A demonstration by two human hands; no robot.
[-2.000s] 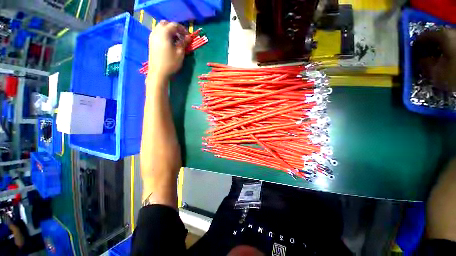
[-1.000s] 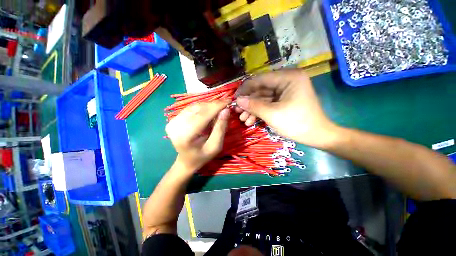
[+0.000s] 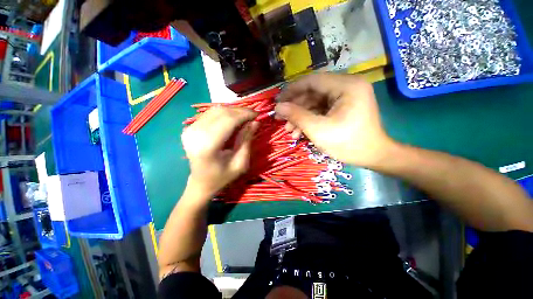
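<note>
My left hand (image 3: 219, 146) pinches a red wire (image 3: 262, 115) by its end, above the pile. My right hand (image 3: 339, 117) has thumb and fingers closed on a tiny silver piece, seemingly a ring terminal (image 3: 273, 113), at that wire's end. The fingertips of both hands nearly meet; whether the wire sits inside the terminal cannot be told. Below them a pile of terminated leads (image 3: 292, 170) lies on the green mat, silver eyes to the right. Both hands hide part of the pile.
The dark crimping machine (image 3: 234, 52) stands just beyond my hands. The blue terminal tray (image 3: 456, 47) is at the upper right. Unterminated leads (image 3: 155, 106) lie at the left. The small blue bin (image 3: 143, 56) and supply bin (image 3: 117, 157) with a white box (image 3: 80, 195) are further left.
My left hand left the red bundle, my right hand left the terminal tray, and both met over the pile. Since one second ago the fingertips have moved slightly apart.
</note>
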